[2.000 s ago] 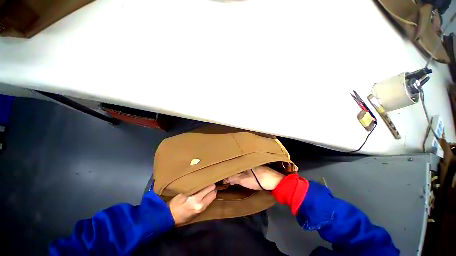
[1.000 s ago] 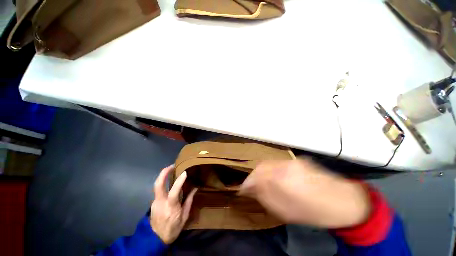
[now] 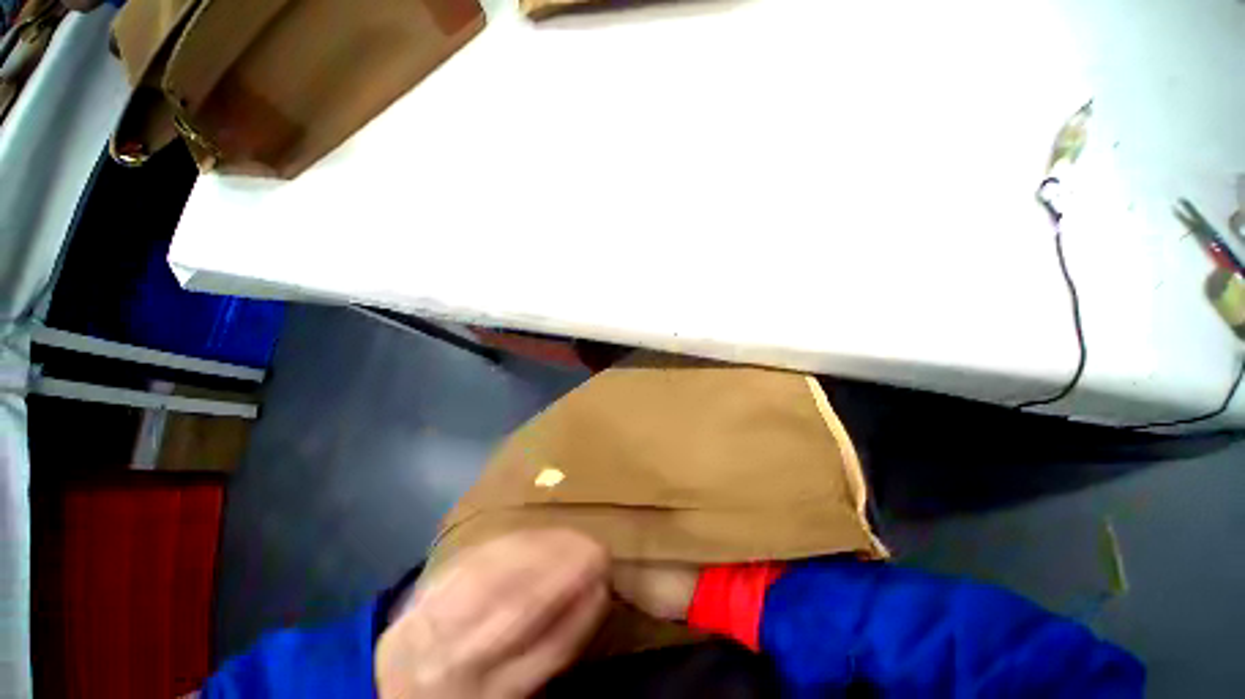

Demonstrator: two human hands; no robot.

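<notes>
A tan-brown bag body (image 3: 683, 451) lies on my lap against the table edge, with a pale strip along its right side and a small gold-toned fitting on its panel. My left hand (image 3: 498, 615) is blurred at the bag's near left side; whether it grips the bag I cannot tell. My right hand (image 3: 658, 587) reaches in at the near edge of the bag. Its fingers are hidden behind the panel and my left hand, so its grip does not show.
The white table (image 3: 655, 205) spans the front. Brown bags (image 3: 314, 96) stand at its back left. A corded pen-like tool (image 3: 1072, 144) lies at right, with snips (image 3: 1204, 235) and a yellow block (image 3: 1226, 294) beyond. A red bin (image 3: 144, 574) is at lower left.
The view has turned left. The bag mouth was open towards me and now its outer panel shows. My right hand has moved from above the bag to its near edge; the corded tool is newly on the table.
</notes>
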